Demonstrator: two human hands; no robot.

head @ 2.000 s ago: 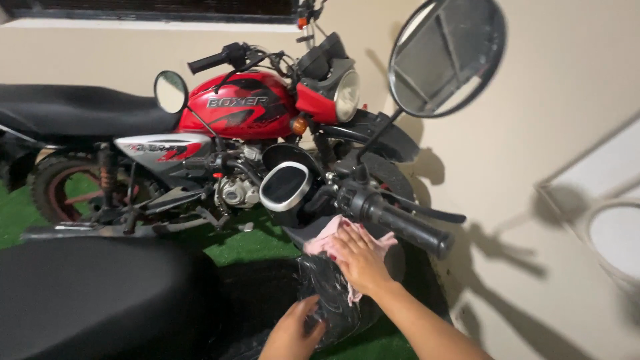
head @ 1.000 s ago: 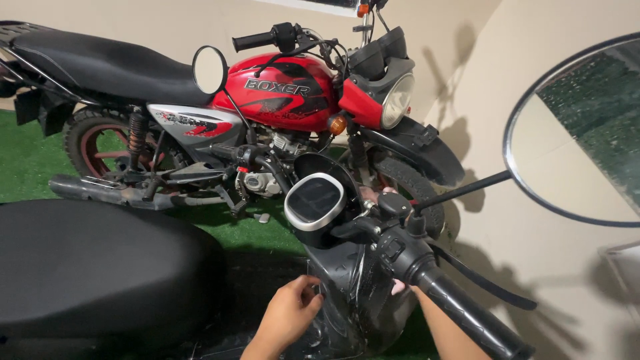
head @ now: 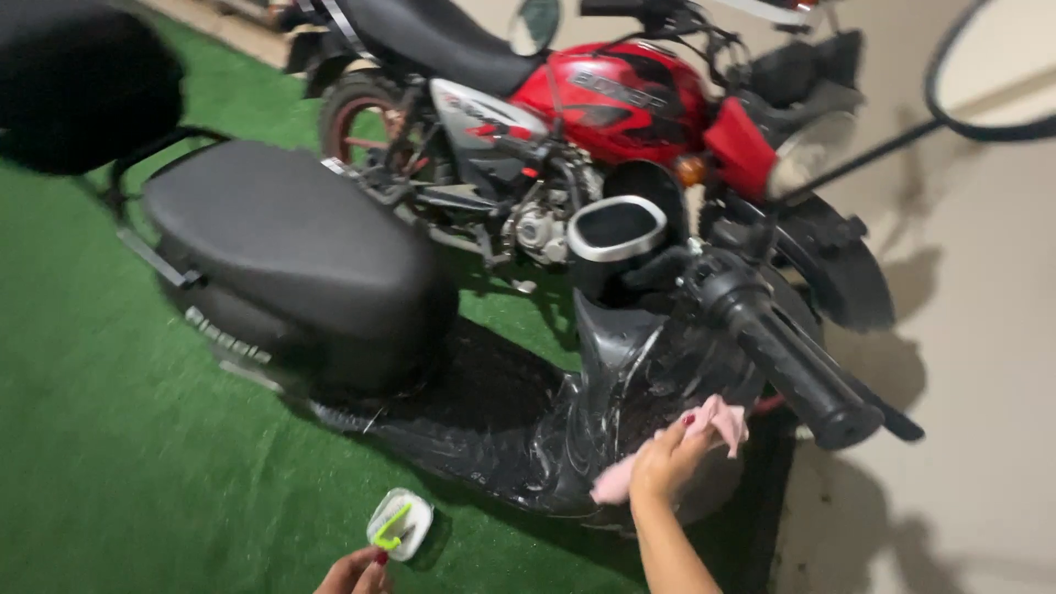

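My right hand (head: 667, 464) grips a pink cloth (head: 620, 480) against the black front leg shield (head: 639, 388) of a scooter, whose plastic carries whitish smears. Low in the view, my left hand (head: 363, 571) has its fingertips pinched at the lower end of a bright green plastic tool (head: 396, 524). That tool lies across a small white open tub (head: 415, 513) on the green artificial turf, beside the scooter's footboard (head: 462, 412). The tub's contents are hard to make out.
The scooter's handlebar grip (head: 796, 371) and mirror (head: 998, 66) jut out above my right hand. Its black seat (head: 297, 223) is to the left. Behind stands a red motorcycle (head: 627, 99), close to a pale wall (head: 982, 330).
My left hand has moved from the scooter's front panel down to the tub. My right hand, mostly hidden behind the handlebar a second ago, shows again with the pink cloth. The view has shifted.
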